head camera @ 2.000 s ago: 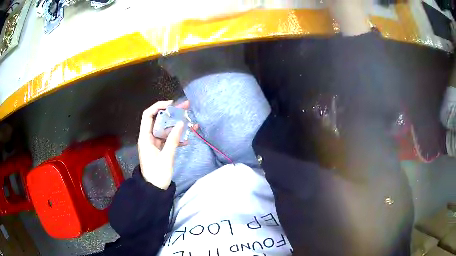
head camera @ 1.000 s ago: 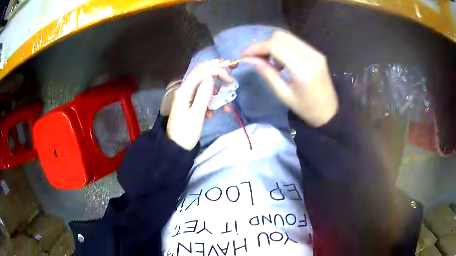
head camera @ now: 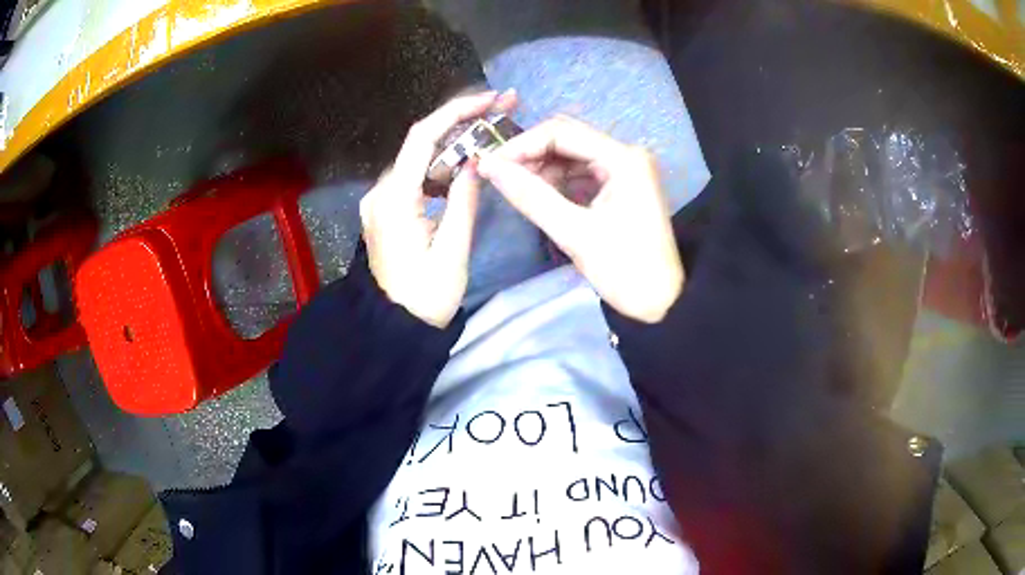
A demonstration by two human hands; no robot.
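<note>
A small metal unit (head camera: 459, 149) with a silvery plate and brassy parts is held above the lap, turned edge-on. My left hand (head camera: 418, 213) grips it between thumb and fingers from the left. My right hand (head camera: 596, 202) comes in from the right, with its thumb and fingertips pinched together at the unit's near right side. Whatever the right fingertips hold is too small and hidden to tell. No red lead shows below the unit.
The table edge with yellow-orange tape (head camera: 169, 64) curves across the top. Red plastic stools (head camera: 141, 320) stand at left. Cardboard boxes (head camera: 45, 432) lie at lower left and lower right. Shiny clear plastic (head camera: 899, 180) hangs at right.
My right hand came from the table to the unit, first with a yellowish tip in its fingers. My left hand has turned the unit edge-on. The red lead has gone from sight.
</note>
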